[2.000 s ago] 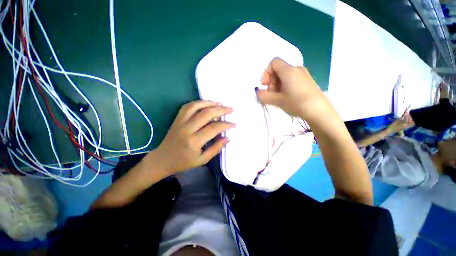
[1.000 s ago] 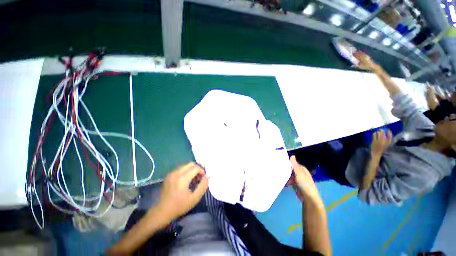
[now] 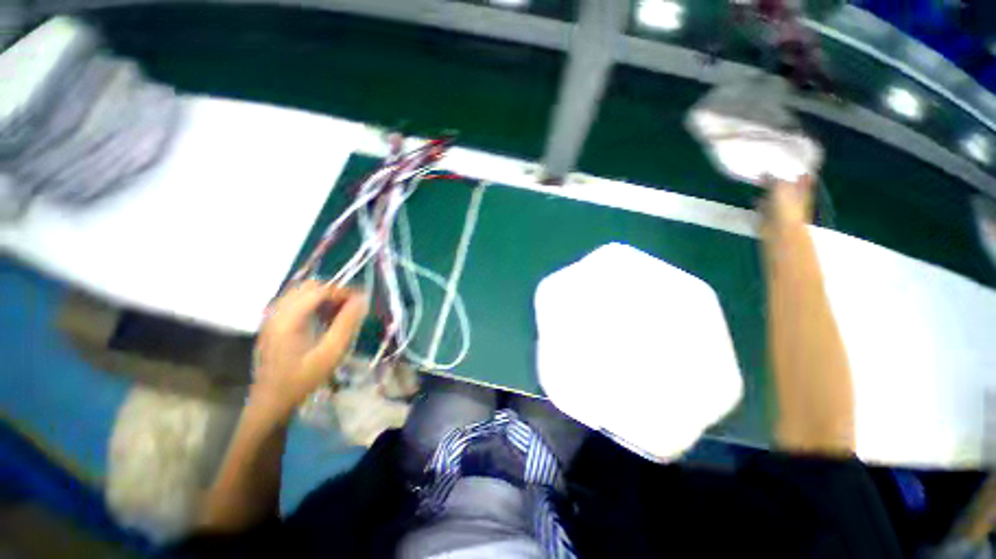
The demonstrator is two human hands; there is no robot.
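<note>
A white plastic housing (image 3: 639, 349) lies on the green mat; no wires can be made out on it. My right hand (image 3: 789, 202) is stretched over the dark green conveyor belt, its fingers closed on the near edge of another white part (image 3: 754, 137), blurred. My left hand (image 3: 300, 339) is curled with thumb and fingers apart, beside the lower left of the wire harness bundle (image 3: 388, 246); nothing shows in it. The bundle of white and red-black cables lies on the mat's left part.
Stacked white parts (image 3: 82, 120) stand at the bench's far left. Off-white bundled material (image 3: 164, 459) lies below bench level, beside a brown box (image 3: 87, 328). A grey upright post (image 3: 590, 93) stands at the belt's edge. Part of a person (image 3: 972, 530) shows at lower right.
My right hand has moved from the housing on the mat to the white part over the belt. My left hand has left the housing and moved left to the harness. The view has shifted left.
</note>
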